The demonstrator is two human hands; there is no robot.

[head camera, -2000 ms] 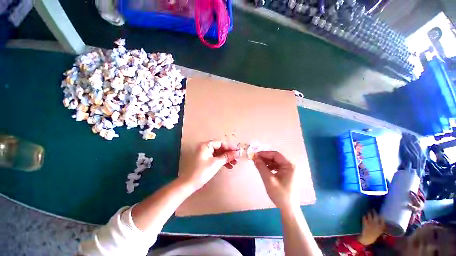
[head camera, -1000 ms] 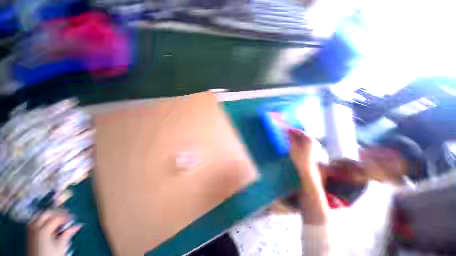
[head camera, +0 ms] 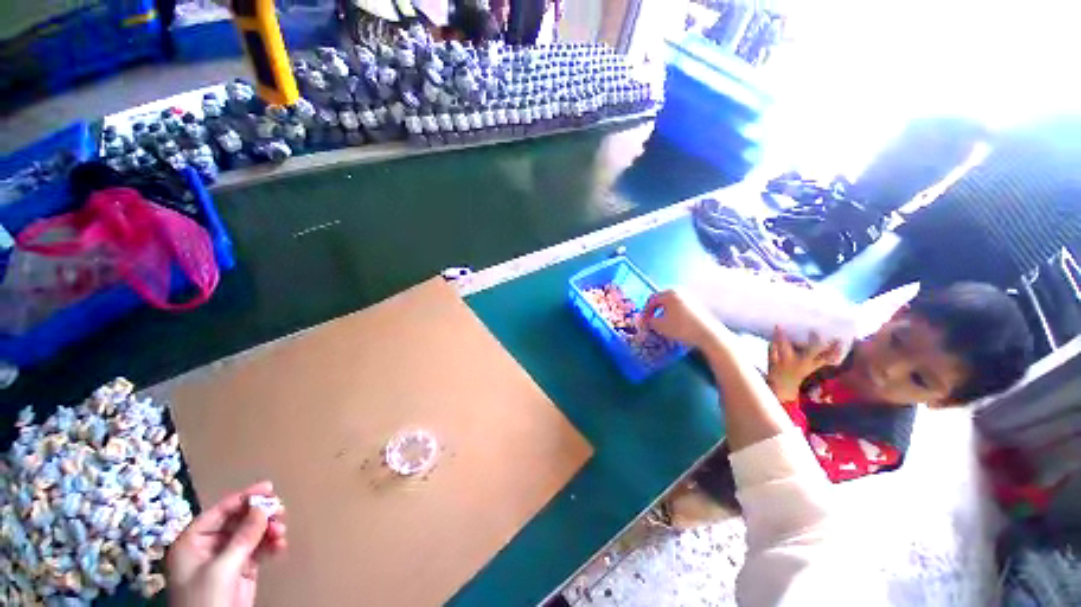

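My left hand is at the lower left over the cardboard's edge, with a small whitish component held between thumb and fingertips. My right hand reaches over the blue basket, fingertips at the orange-brown and dark parts in it; whether it grips one cannot be told. A clear round dish sits on the cardboard mat with tiny dark specks around it. A large heap of whitish components lies left of the mat.
A person stands close at the right of the bench, holding a white roll-like object. Dark bundles lie behind the basket. A blue tray with a pink bag is at upper left. Rows of grey cylindrical units line the back.
The view has swung right. My hands were together above the mat; my right hand has moved to the basket and my left hand to the lower left. The dish is now uncovered.
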